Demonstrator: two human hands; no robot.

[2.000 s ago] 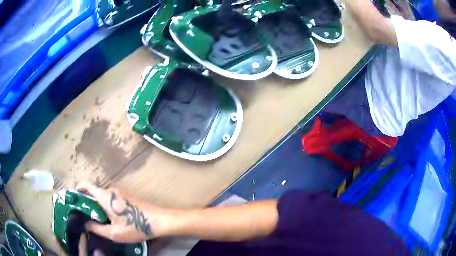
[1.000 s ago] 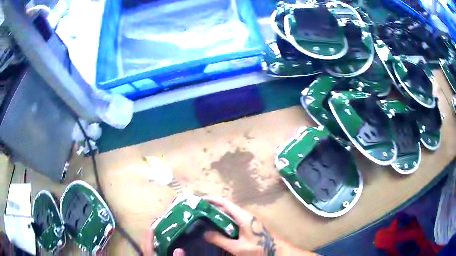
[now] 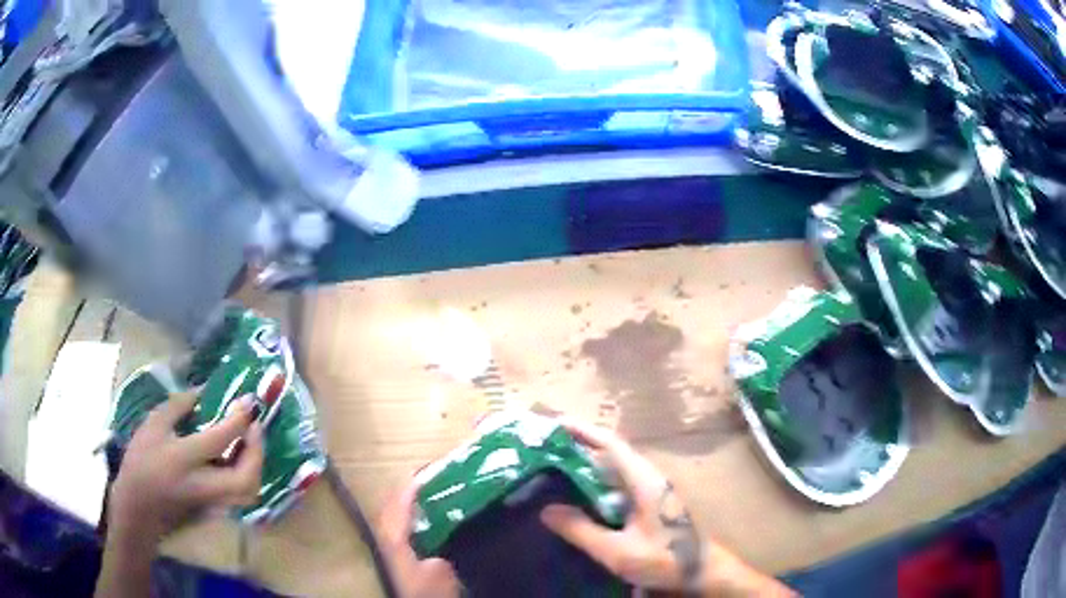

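Observation:
A green car body shell [image 3: 485,477] with a dark hollow is at the bottom centre, tilted. My right hand [image 3: 614,514] grips its right side, with the thumb over the dark recess. My left hand [image 3: 409,543] holds its left side and is partly cut off by the bottom edge. A blurred white glue bottle [image 3: 462,348] lies on the cardboard [image 3: 538,292] behind the shell.
Another person's hand [image 3: 187,473] is on green shells [image 3: 286,438] at the left. A single shell [image 3: 824,397] and piled shells lie at the right. A blue crate [image 3: 561,123] is behind. A grey metal box [image 3: 164,175] and a black cable [image 3: 351,514] are at the left.
The view has swung left. Another person's hand has come in at the left and lifts or tilts a green shell there. My hands still hold their shell.

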